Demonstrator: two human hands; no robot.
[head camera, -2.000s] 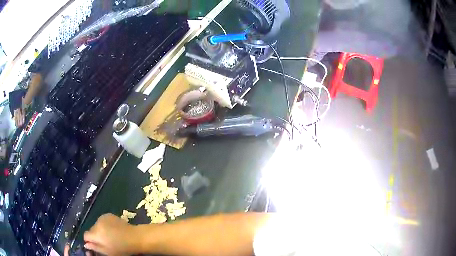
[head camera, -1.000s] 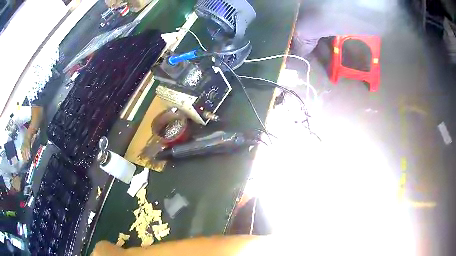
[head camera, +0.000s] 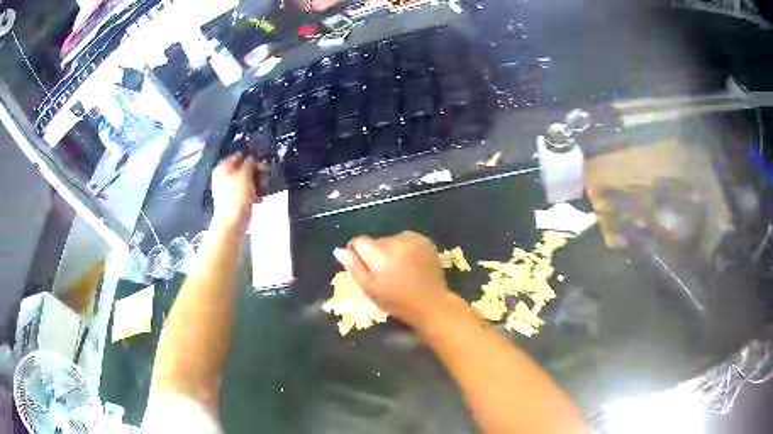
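Observation:
My left hand (head camera: 240, 182) reaches to the near left corner of the black compartment tray (head camera: 364, 102); its fingertips are blurred and I cannot tell whether they hold a small dark unit. My right hand (head camera: 394, 269) is bent with fingers curled over the middle pile of beige scraps (head camera: 352, 307). A tiny white bit shows at its fingertips, too small to name. A phone with a glowing white screen (head camera: 271, 242) lies between the hands. A second beige pile (head camera: 517, 288) lies right of my right hand.
A translucent bottle (head camera: 561, 165) and a white scrap (head camera: 564, 219) stand and lie at the right, beside brown card (head camera: 657, 191). Clear cups (head camera: 161, 258), a yellow note (head camera: 134, 312) and a white fan (head camera: 55, 390) are at the left.
The view has swung left from the stool and cables to the mat and tray. My left hand and the phone have come into view; my right hand is now fully visible.

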